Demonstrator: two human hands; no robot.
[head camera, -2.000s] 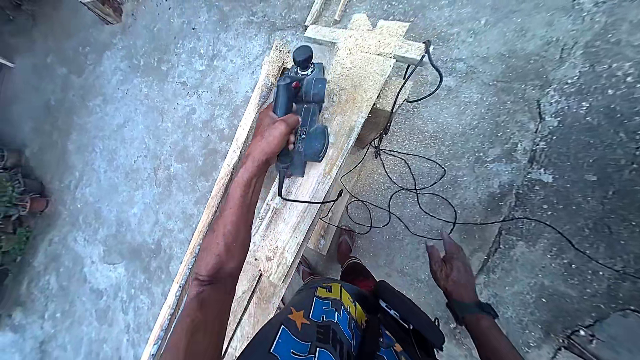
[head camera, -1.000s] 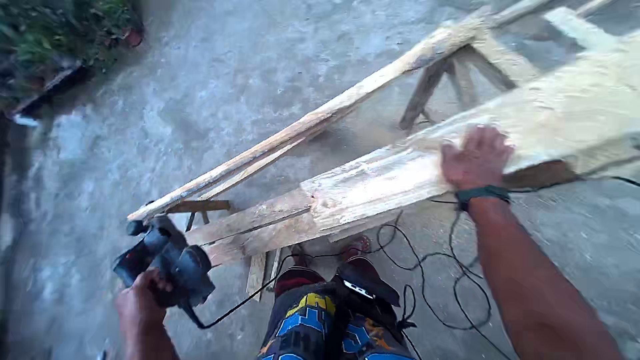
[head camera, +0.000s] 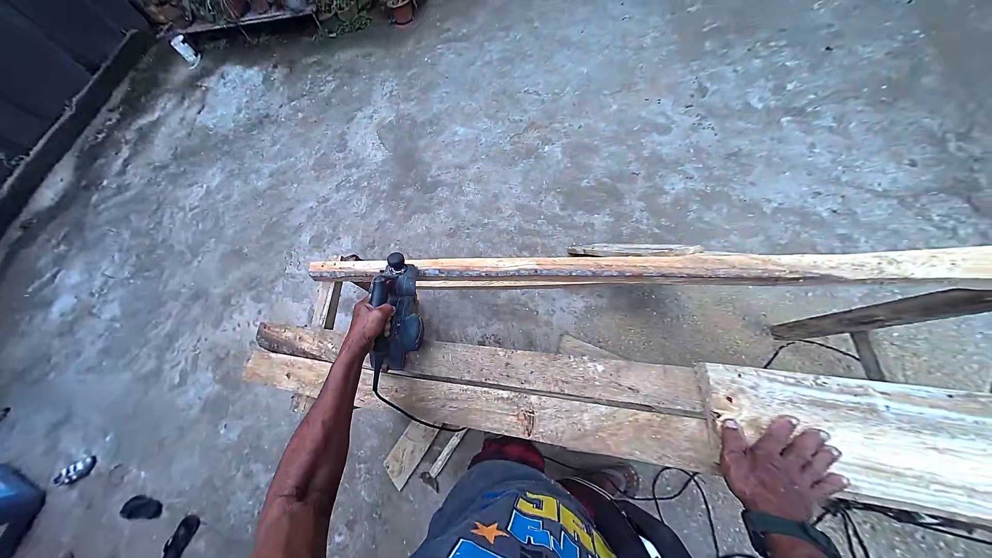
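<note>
My left hand (head camera: 370, 322) grips the rear handle of a dark electric hand planer (head camera: 398, 318), which stands over the left part of two narrow boards (head camera: 542, 384) and reaches toward a long wooden rail (head camera: 620, 268). Whether its sole touches the wood cannot be told. My right hand (head camera: 783, 465) lies flat, fingers spread, on the left end of a wide pale plank (head camera: 868, 426) that rests on the boards. A black wristband circles the right wrist. From the planer's handle its cord (head camera: 411, 415) drops over the near board's edge.
Wooden supports (head camera: 876, 314) stand below the rail. A hammer (head camera: 446, 461) and a wood offcut (head camera: 411, 453) are beneath the boards, near my feet. Looped black cable (head camera: 682, 496) lies on the concrete at right. Slippers (head camera: 182, 535) and potted plants (head camera: 401, 11) are at left.
The planer has gone from over the wide plank two seconds ago to over the narrow boards, passing beyond their left end. My right hand, free in the air before, has come down on the plank. The view has turned.
</note>
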